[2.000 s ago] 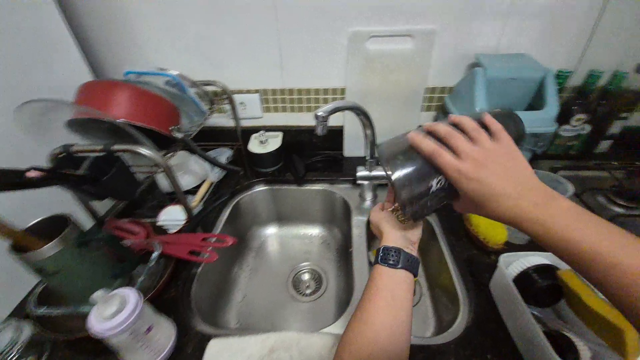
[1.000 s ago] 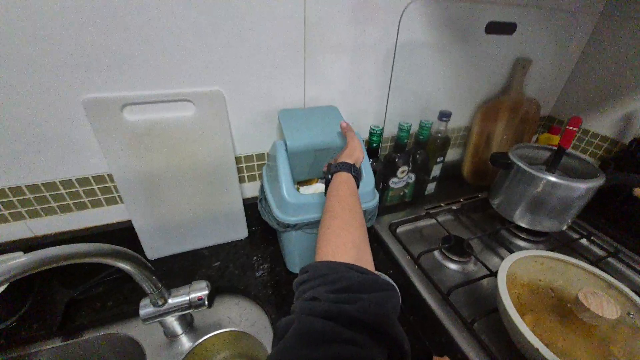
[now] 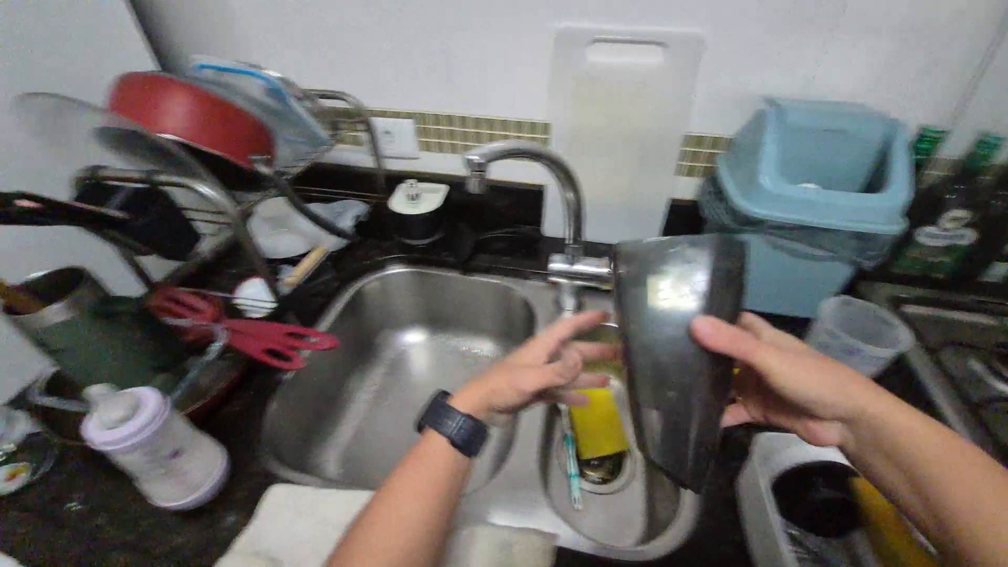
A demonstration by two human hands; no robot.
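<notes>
My right hand grips a dark, glossy plastic container from its right side, thumb on the near face. The container is upright, slightly tilted, over the small basin of the steel sink. Close to its left side is my left hand, fingers apart, wearing a dark watch; whether the fingertips touch the container is unclear. Below, in the small basin, lie a yellow sponge or cloth and a toothbrush-like item. The chrome faucet arches behind, with no water visible.
A dish rack with a red pan, red tongs and a baby bottle stand left. A blue bin, clear cup and white caddy are right. A white cloth lies in front.
The view has swung back from bin and stove to the sink. An arm reached to the bin's lid one second ago; now both hands are over the sink, with the dark container in the right.
</notes>
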